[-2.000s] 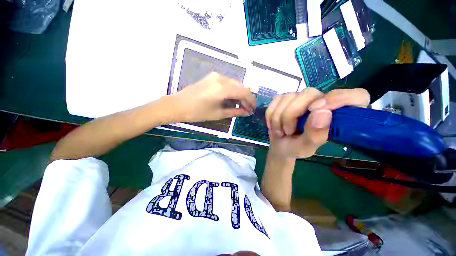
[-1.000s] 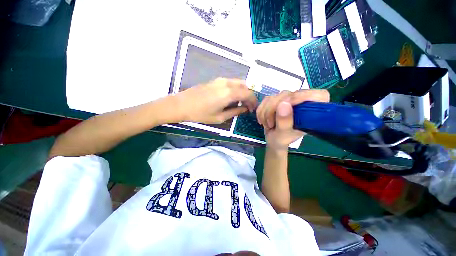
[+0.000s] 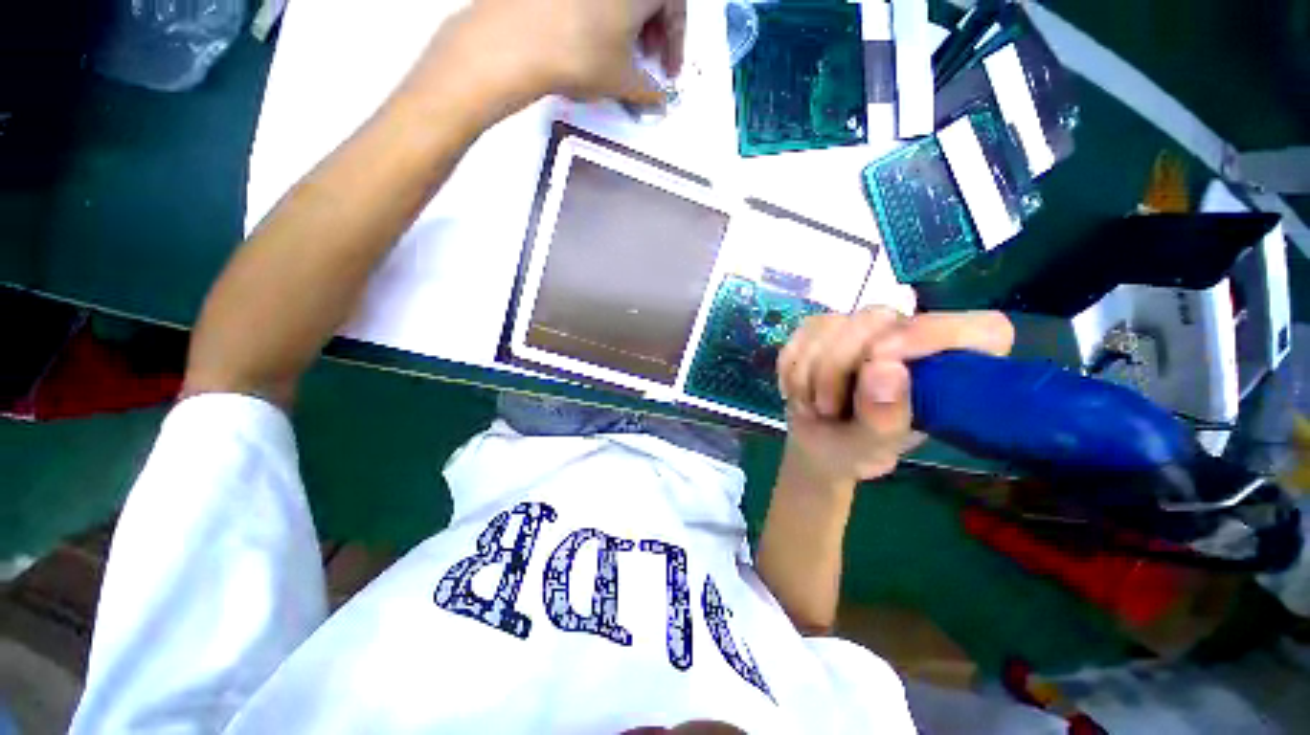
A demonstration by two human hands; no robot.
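A white two-window frame (image 3: 693,273) lies on the white sheet (image 3: 453,266) in front of me. A green circuit board (image 3: 750,342) sits in its right opening. The left opening shows a flat brown-grey surface. My right hand (image 3: 855,385) is closed around the blue electric screwdriver (image 3: 1049,414), beside the board's right edge; the hand hides the tool's tip. My left hand (image 3: 596,50) is at the screw pile (image 3: 664,98) on the sheet, fingertips down and close together. Whether a screw is between them cannot be told.
Another green board (image 3: 799,79) lies on the sheet beyond the frame. Boards with white strips (image 3: 941,201) are at the upper right. A black and white box (image 3: 1171,323) stands at the right on the green bench. A crumpled clear bag (image 3: 170,40) is at the upper left.
My left hand has left the board and moved up to the screw pile. My right hand with the screwdriver has moved slightly right and down, uncovering more of the board.
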